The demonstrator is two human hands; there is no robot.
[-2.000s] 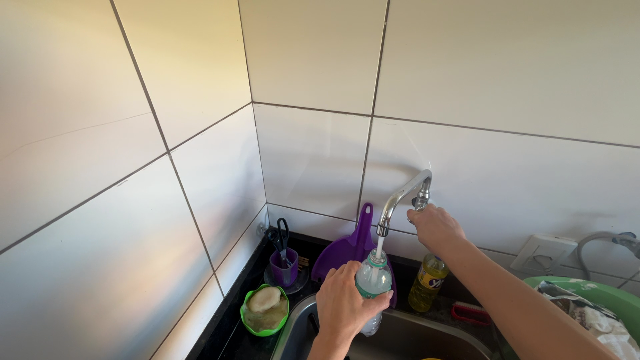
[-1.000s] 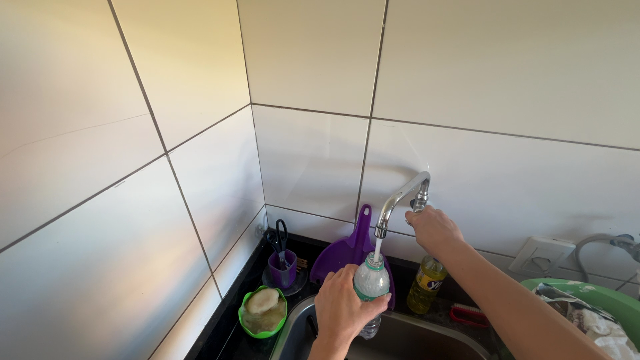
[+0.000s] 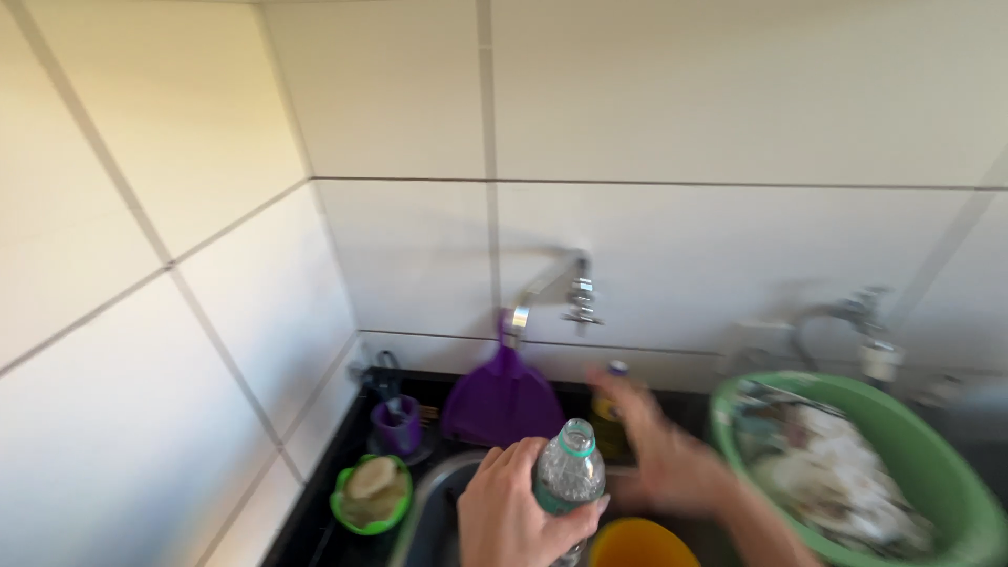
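My left hand (image 3: 512, 504) grips a clear plastic bottle (image 3: 573, 472) with a green neck ring and no cap, held upright over the sink (image 3: 421, 512). My right hand (image 3: 669, 449), blurred, is just right of the bottle, fingers apart and touching nothing that I can make out. Above both hands is the chrome wall faucet (image 3: 524, 311), with its handle (image 3: 583, 317) free; no stream shows below its spout. Behind the right hand, a bottle of yellow liquid (image 3: 605, 425) is partly hidden. An orange round container (image 3: 642, 547) shows at the bottom edge.
A purple dustpan (image 3: 504, 402) leans on the tiled wall. Left of the sink are a green dish with a sponge-like item (image 3: 370, 492) and a purple cup (image 3: 396, 425) holding scissors. At right, a green basin (image 3: 921, 457) holds cloth, beside a second wall tap (image 3: 870, 315).
My right hand has let go of the faucet handle and moved down toward the bottle. The water stream is gone. My left hand and bottle have moved away from the spout. The view has shifted.
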